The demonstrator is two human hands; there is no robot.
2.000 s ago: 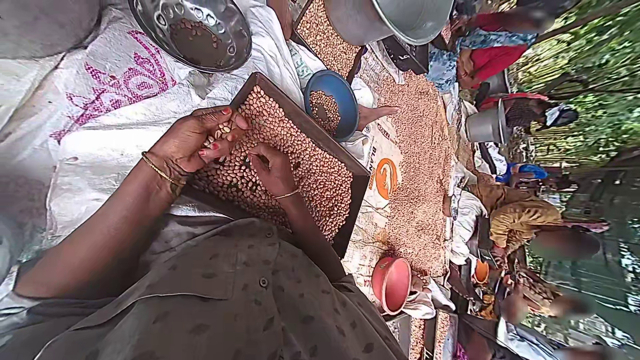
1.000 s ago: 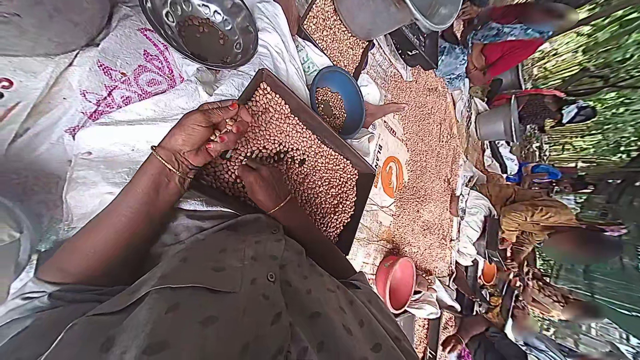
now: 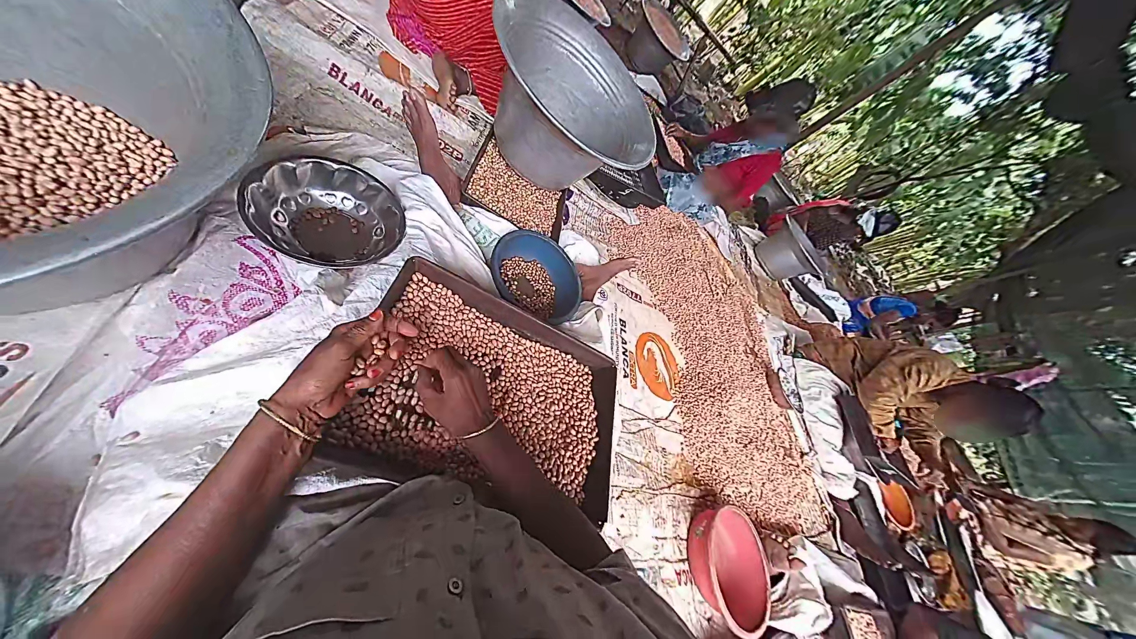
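My left hand (image 3: pixel 355 359) is palm up with curled fingers over the upper left of a dark rectangular tray (image 3: pixel 605 417), holding several small brown nuts or beans. My right hand (image 3: pixel 453 390) is just beside it, over the tray, its thumb and forefinger bent; whether anything is between them cannot be told. Loose nuts or beans (image 3: pixel 541 390) fill much of the tray, with a darker patch near my right hand. A fluted metal bowl (image 3: pixel 257 209) with some dark pieces lies above the tray. A blue bowl (image 3: pixel 568 288) of nuts or beans touches or nearly touches the tray's edge.
A big metal basin (image 3: pixel 240 80) of nuts or beans stands at left, another metal basin (image 3: pixel 568 80) at top. Nuts or beans are spread on printed sacks (image 3: pixel 643 461) to the right. A red bowl (image 3: pixel 728 568) is at lower right. Several people sit nearby; a bare foot (image 3: pixel 608 273) is beside the blue bowl.
The view has shifted, bringing the big basin at left further into sight. My right hand's bent thumb and forefinger now show above the nuts or beans; a second ago its fingertips were hidden.
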